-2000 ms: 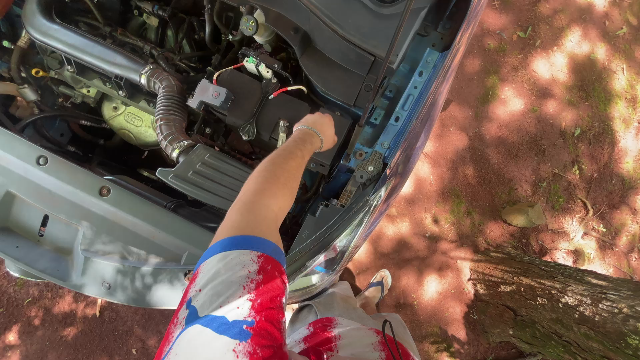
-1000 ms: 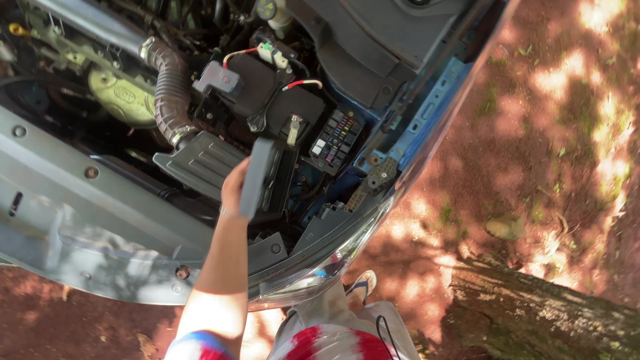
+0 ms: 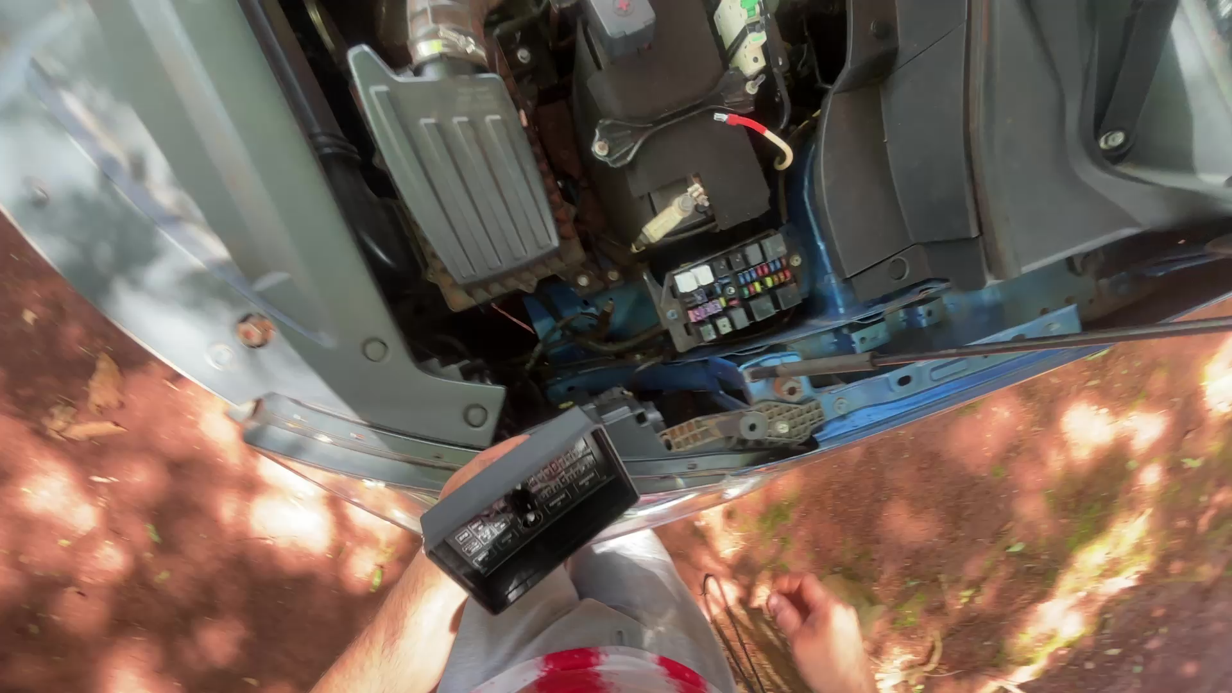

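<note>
My left hand [image 3: 483, 466] grips a black plastic fuse box cover [image 3: 529, 510] from behind, and the cover hides most of the fingers. Its underside, with a printed diagram, faces up toward me, tilted. At the lower right is my right hand [image 3: 818, 626], loosely curled and holding nothing visible. Beyond the cover, the uncovered fuse box [image 3: 736, 292] shows rows of coloured fuses and relays. A battery [image 3: 688, 173] sits beside it, with a clamp-like terminal connector [image 3: 671, 218] on top and a red-and-white wire [image 3: 760, 135] nearby.
A ribbed air filter housing [image 3: 462, 164] lies left of the battery. The grey front panel [image 3: 375, 289] curves around the engine bay's left side. A thin metal rod [image 3: 1049, 342] crosses above the blue fender edge [image 3: 972, 371]. Reddish ground [image 3: 962, 481] shows beyond the car.
The fuse box cover, held over the engine bay one second ago, is now nearer my body with its underside showing. Two seconds ago my left hand was at the covered fuse box. My right hand has come into view.
</note>
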